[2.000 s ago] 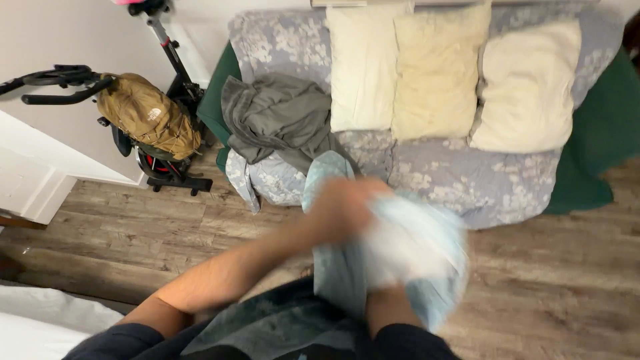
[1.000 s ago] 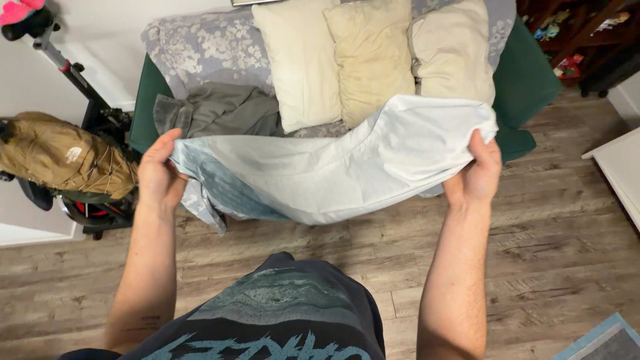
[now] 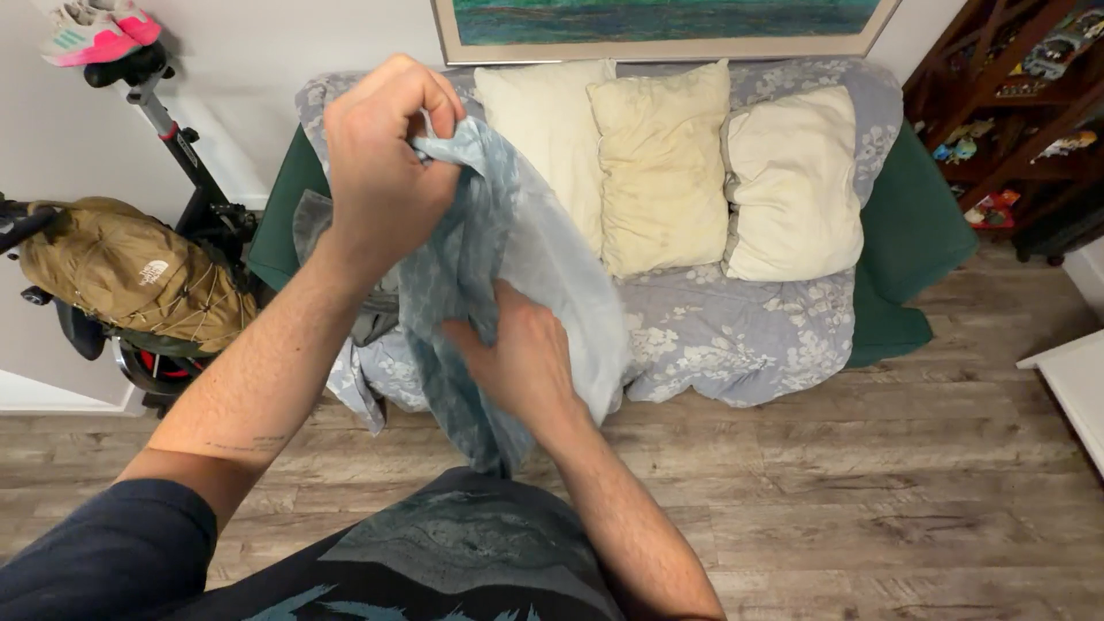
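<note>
A light blue and white patterned cloth, perhaps a pillowcase point(image 3: 561, 276), hangs in front of me. My left hand point(image 3: 392, 147) is raised and pinches its upper edge at a corner. Lower down, my right hand point(image 3: 526, 354) presses against the hanging fabric with thumb and fingers apart; whether it grips a fold I cannot tell. Behind the cloth, three uncovered pillows, the left point(image 3: 552, 147), the middle point(image 3: 664, 172) and the right point(image 3: 793, 190), lean on a sofa covered with a grey-blue floral sheet point(image 3: 733, 336).
Green sofa arms point(image 3: 914, 224) show at both sides, and a grey cloth point(image 3: 371, 319) lies at the left end. An exercise bike point(image 3: 185, 164) with a brown backpack point(image 3: 138, 267) stands left. A wooden shelf point(image 3: 992, 95) and a white furniture corner point(image 3: 1069, 371) are at right.
The cloth was stretched sideways between both hands a second ago; now it hangs down from my left hand. My right hand has moved in from the right to its middle.
</note>
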